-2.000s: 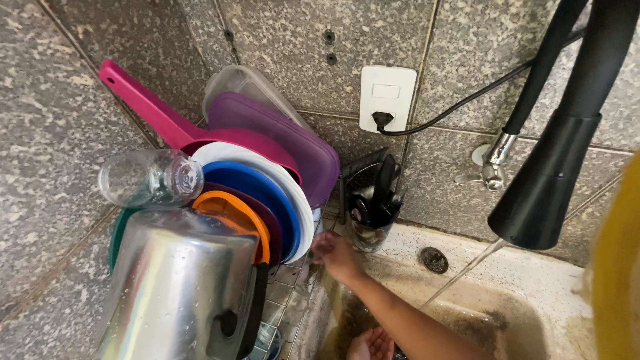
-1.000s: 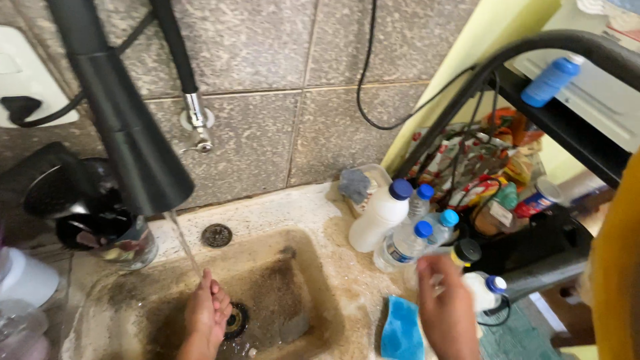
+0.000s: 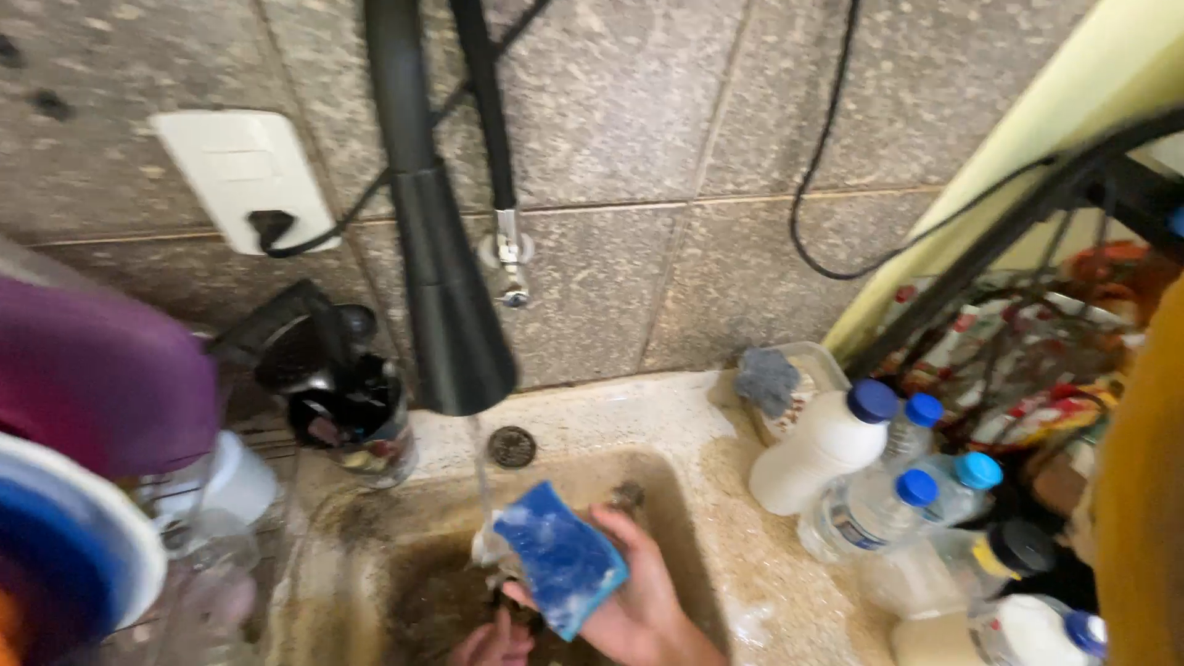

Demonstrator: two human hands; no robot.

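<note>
My right hand [image 3: 638, 592] holds a blue sponge [image 3: 560, 560] over the sink basin [image 3: 684, 555], with white suds on its face. Lower and to the left is my left hand [image 3: 495, 643], partly cut off by the frame's bottom edge; whether it grips anything cannot be told. A thin stream of water [image 3: 482, 462] falls from the black faucet head [image 3: 453, 351] beside the sponge's left corner. Behind the basin, a round drain cover [image 3: 511, 447] is set in the ledge.
Black utensils stand in a clear holder [image 3: 379, 453] left of the faucet. A purple plastic container [image 3: 92, 370] and a white-rimmed bowl [image 3: 139, 573] fill the left side. At the right stand a white bottle [image 3: 819, 449], several capped bottles and a tub with a grey scrubber [image 3: 768, 379].
The blue sponge lay on the counter one second ago; now my right hand holds it near the water stream. My left hand is lower in the view, which has turned back left.
</note>
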